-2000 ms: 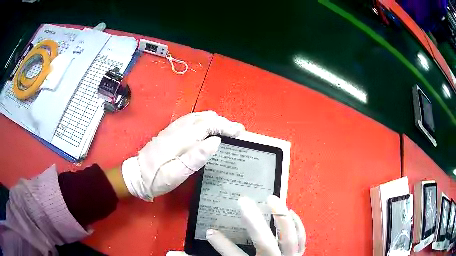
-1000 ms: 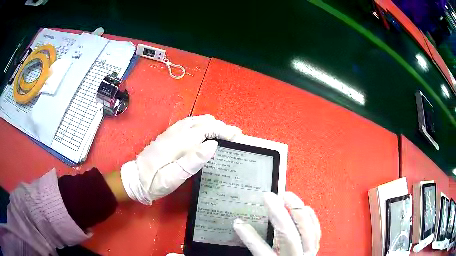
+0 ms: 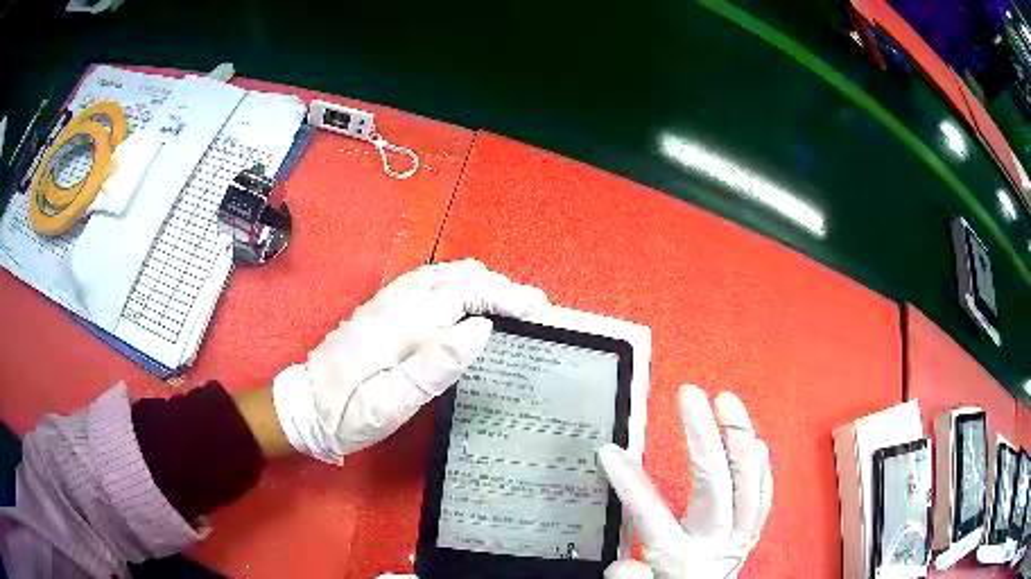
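A black-framed e-reader with lines of text on its screen lies in a white tray on the red mat. My left hand, in a white glove, grips the upper left corner of the e-reader and tray. My right hand, also gloved, is at the right edge of the e-reader. Its fingers are spread and it holds nothing; one fingertip is over the right part of the screen. The bottom edge of the e-reader is cut off by the picture.
A clipboard with record sheets, yellow tape rolls and a shiny dark item lies at left. A small white meter is beside it. Several e-readers stand at lower right. Another device lies on the green conveyor.
My right hand has moved right and away from the middle of the screen, with its fingers spread. My left hand has stayed at the corner. The device on the conveyor has shifted slightly.
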